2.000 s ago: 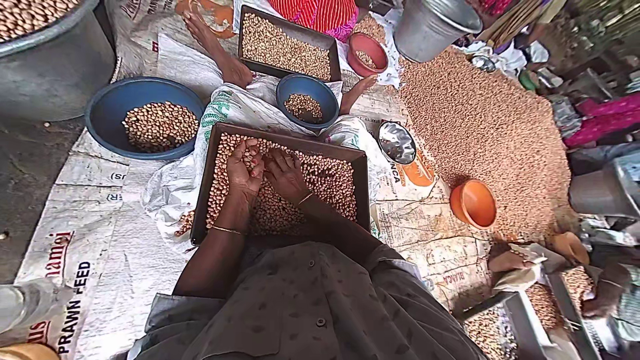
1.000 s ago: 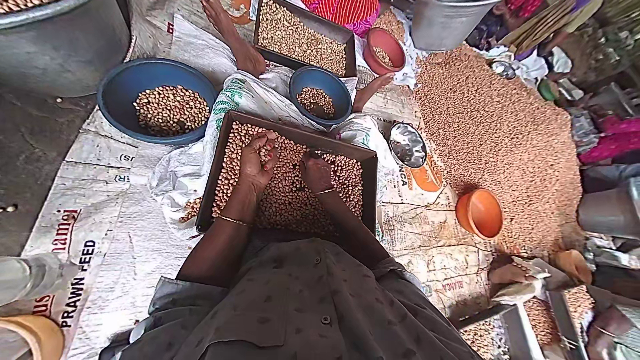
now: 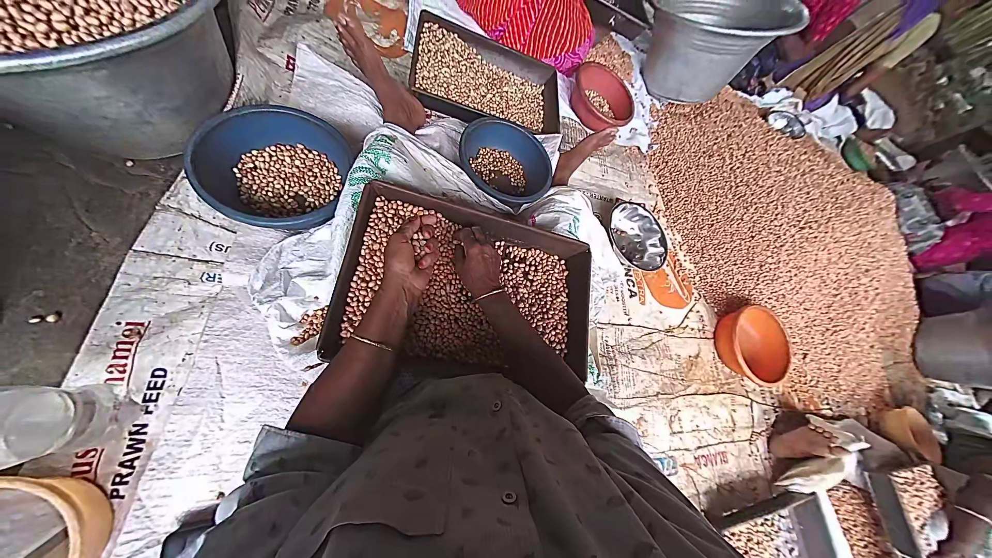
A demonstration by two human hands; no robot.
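Observation:
A dark rectangular tray (image 3: 577,310) of small brown nuts (image 3: 449,310) lies before my body. My left hand (image 3: 411,252) is over its left half, palm turned up and fingers curled around several nuts. Close to its right, my right hand (image 3: 477,263) points its fingertips down at the nuts; what they touch is hidden. Each wrist wears a thin bangle. Beyond the tray's far edge, a small blue bowl (image 3: 473,167) holds some nuts. A larger blue basin (image 3: 205,167), partly filled with nuts, stands to the left.
A large metal tub (image 3: 116,101) of nuts stands far left. Another person's bare foot (image 3: 399,105) is near a second dark tray (image 3: 552,101). To the right are a metal bowl (image 3: 638,236), an orange bowl (image 3: 752,345) and a wide nut heap (image 3: 790,232). Another person's hand (image 3: 806,442) shows lower right.
My left hand has turned its palm up from a more closed pose one second ago, and nuts now show in it. My right hand has come back nearer to it.

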